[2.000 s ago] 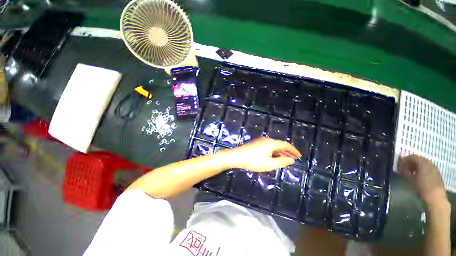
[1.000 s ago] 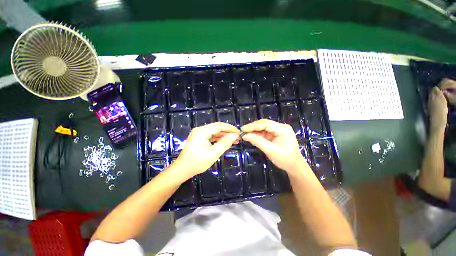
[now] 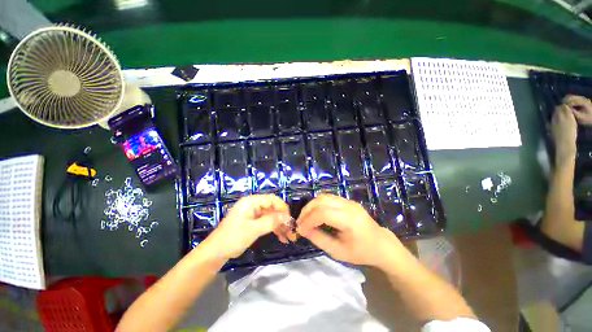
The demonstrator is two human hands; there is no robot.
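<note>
A large shiny black blister tray with rows of rectangular pockets lies in front of me. Dark, glossy surfaces show in its pockets; parts and glare are hard to tell apart. My left hand and my right hand meet over the tray's near part, fingertips close together. A tiny item seems to be pinched between the fingertips, too small and blurred to name. A white sticker sheet with rows of small grey marks lies at the tray's right.
Left of the tray are a lit smartphone, a desk fan, a heap of tiny white rings, a yellow-ended cable and another marked sheet stack. A neighbour's arms show at right. A red stool stands below.
My right hand has come from the sheet to meet my left hand over the tray. Both hands have since moved nearer to my body. The view has swung right.
</note>
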